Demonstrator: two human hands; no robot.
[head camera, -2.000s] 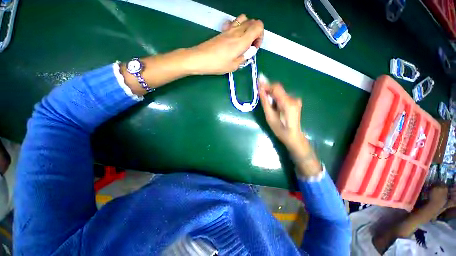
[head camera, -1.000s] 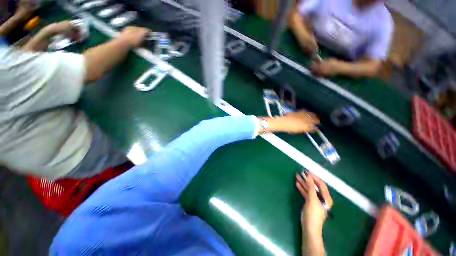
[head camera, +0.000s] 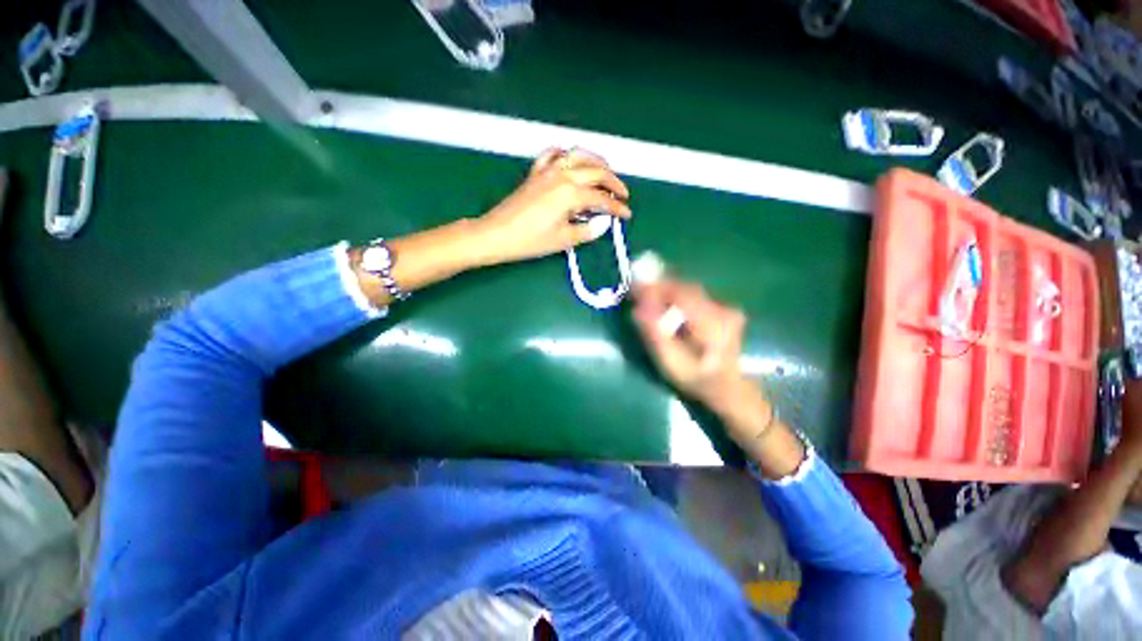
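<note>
A white, open oval frame (head camera: 601, 296) is on or just above the green work surface in front of me. My left hand (head camera: 570, 204) holds its far end, and the fingers hide that end. My right hand (head camera: 693, 338) is just right of the frame's near end, blurred, with white caps on the fingertips. Its fingers are curled; I cannot tell whether it holds a tool.
A salmon-red tray (head camera: 873, 319) with slots stands at the right. A white-silver rail (head camera: 701, 167) crosses beyond my hands. Another frame (head camera: 53, 188) lies at the left; several lie beyond the rail. Neighbouring workers' arms show at both edges.
The view has swung back down. My left hand, over the conveyor a second ago, is back on the near side of the rail, holding a frame. My right hand is now beside it.
</note>
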